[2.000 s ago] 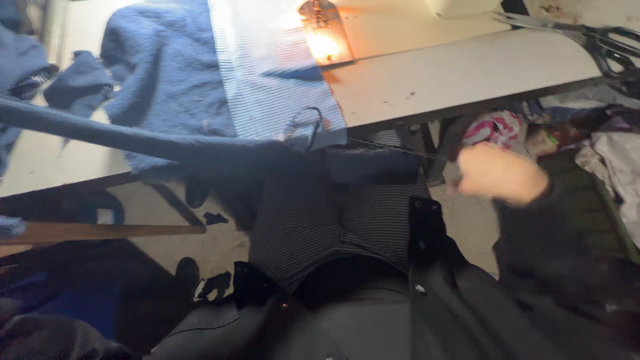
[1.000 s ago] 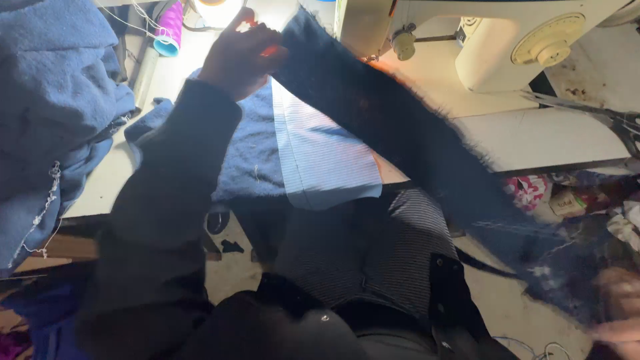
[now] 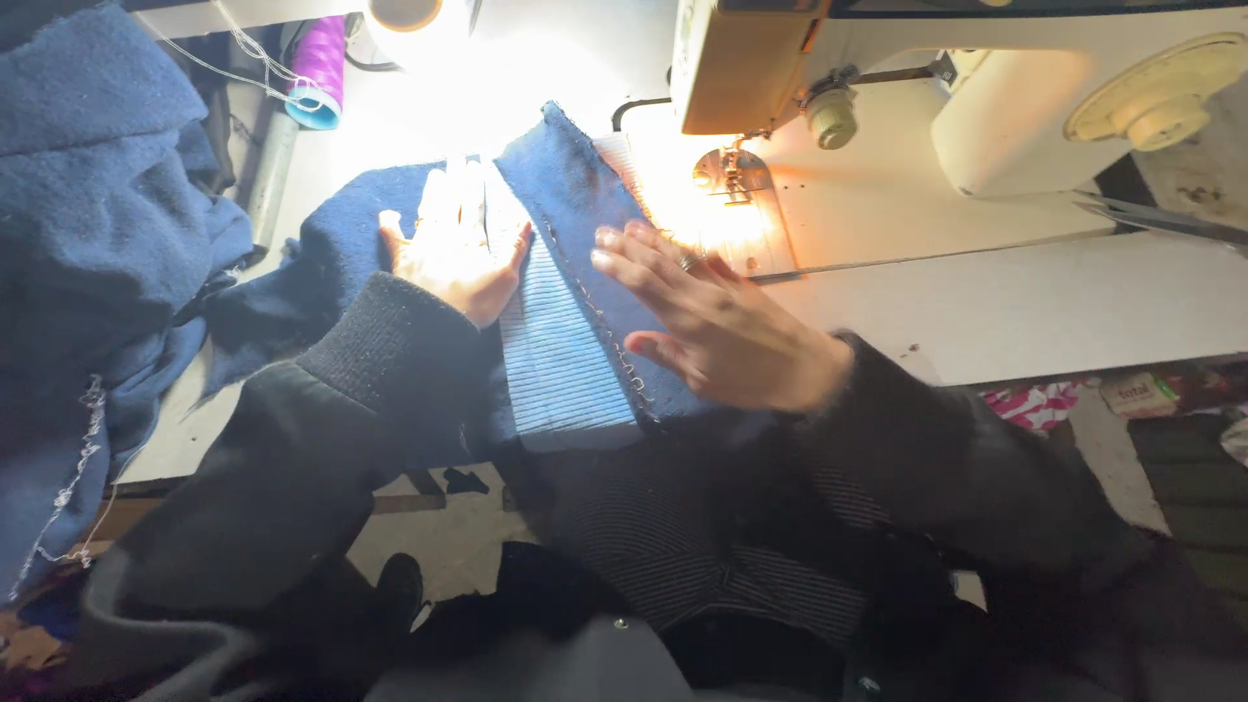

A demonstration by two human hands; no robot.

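Note:
My left hand [image 3: 458, 239] lies with fingers spread on blue fabric and the edge of a striped light-blue cloth [image 3: 565, 351]. Flat on a dark blue fabric strip [image 3: 585, 205] rests my right hand [image 3: 721, 322], a ring on one finger. The strip has a stitched, looping edge thread and slants over the striped cloth. Beyond the right hand stands a sewing machine [image 3: 829, 49], its presser foot [image 3: 734, 180] lit by a lamp. Glare washes out part of the left fingers.
A purple thread cone [image 3: 320, 73] stands at the upper left. Bunched blue fabric [image 3: 88, 214] with loose threads covers the left side. Scissors [image 3: 1160, 219] lie at the right of the machine. The table's front edge [image 3: 1024, 375] runs above my lap, with bags and scraps at the lower right.
One second ago the dark strip was held up and stretched between both hands; now it lies on the striped cloth. My right hand has come in from the lower right, and both hands rest on fabric.

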